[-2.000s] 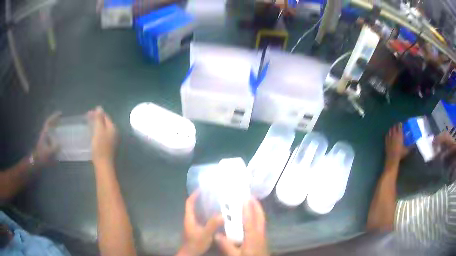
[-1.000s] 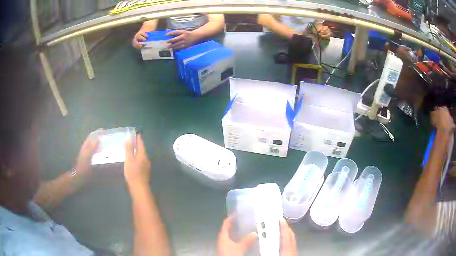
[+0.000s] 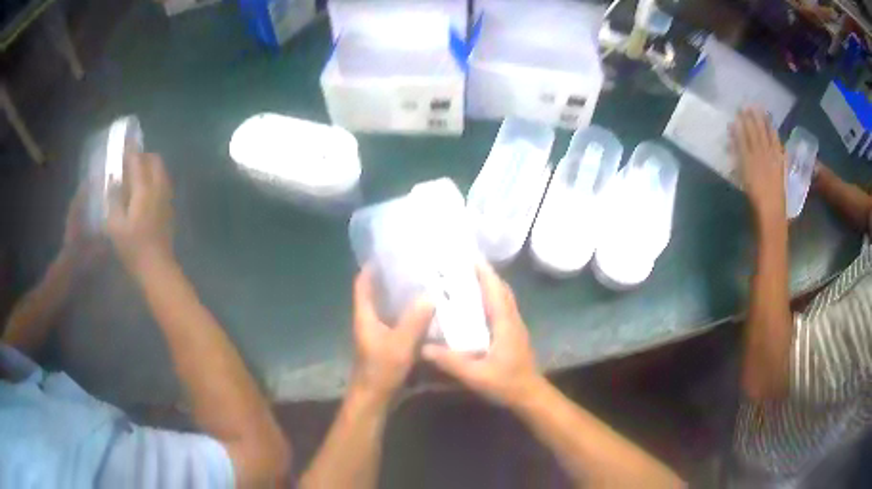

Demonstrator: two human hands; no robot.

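Observation:
A unit with a frosted shell [image 3: 392, 239] and a white top cover [image 3: 454, 258] is held up near the bench's front edge. My left hand [image 3: 384, 334] grips its left, frosted side. My right hand [image 3: 497, 344] grips the white cover side from the right, with fingers at its lower end. The cover has small dark spots, blurred. The unit is tilted, and my fingers hide its lower part.
Several frosted shells, one of them here [image 3: 574, 205], lie right of centre. A complete unit [image 3: 296, 153] lies to the left. Two open white boxes [image 3: 392, 95] stand behind. A person at left holds a similar unit [image 3: 115, 172]; a person at right touches a white box [image 3: 727, 105].
The view has tilted down, showing more of my forearms. The held unit stays in both my hands. The person at left has turned their unit; at right, a white box and a clear piece now show.

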